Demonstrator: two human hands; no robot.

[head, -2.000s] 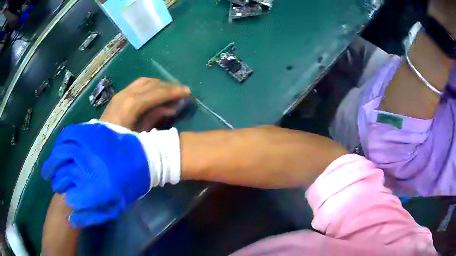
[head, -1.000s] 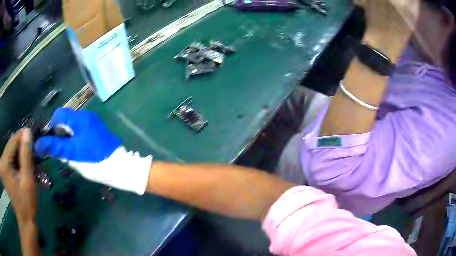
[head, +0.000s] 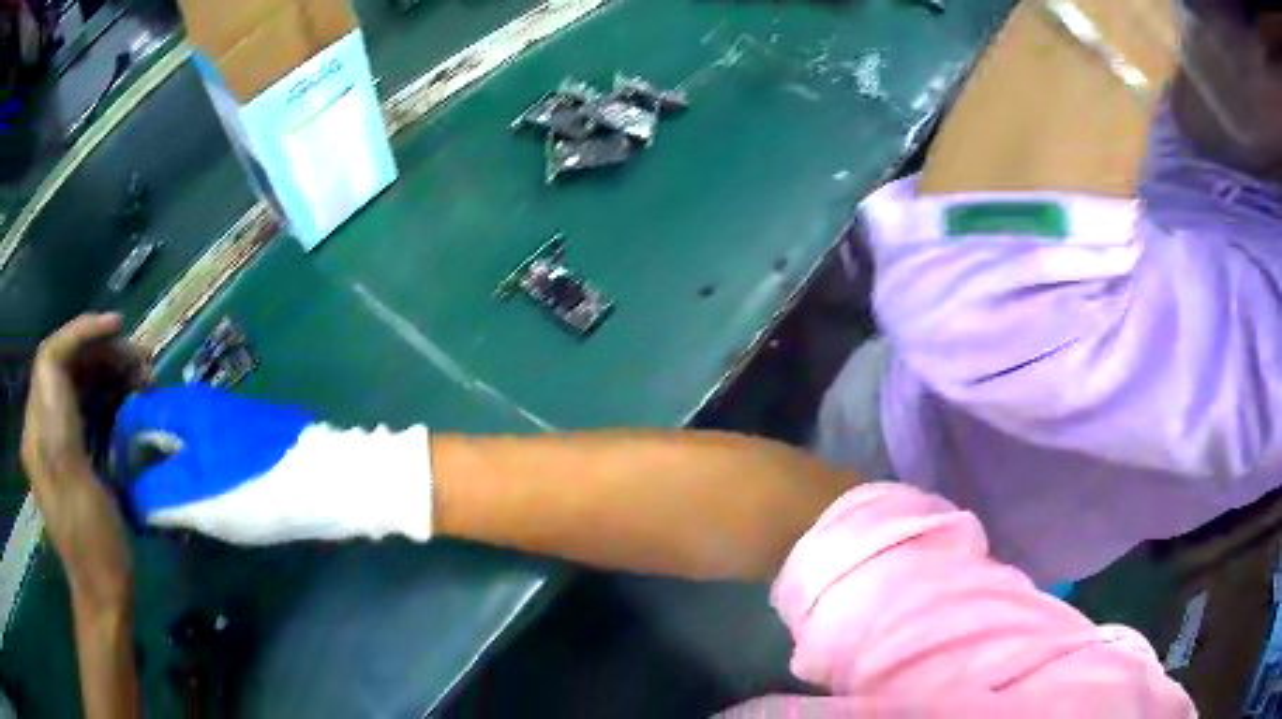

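Note:
My right hand [head: 211, 457], in a blue-palmed glove with a white knit cuff, is at the left of the view with curled fingers. My bare left hand [head: 70, 407] is beside it at the left edge, its fingers curled round something dark. What either hand holds is too dark and hidden to name. A circuit board assembly [head: 222, 354] lies just beyond the glove. Another circuit board assembly [head: 565, 291] lies singly mid-table. A pile of board assemblies [head: 602, 124] lies farther back.
A white and light blue carton [head: 316, 148] stands by the pale rail [head: 211, 291]. A small board lies on the strip beyond [head: 135, 263]. Dark small components [head: 211, 639] lie below my hands. A coworker in lilac [head: 1026, 351] sits at the right, close to the table edge.
Since two seconds ago my hands have uncrossed and are now side by side at the left. In the last second the coworker's forearm has shifted up, and the view has moved slightly.

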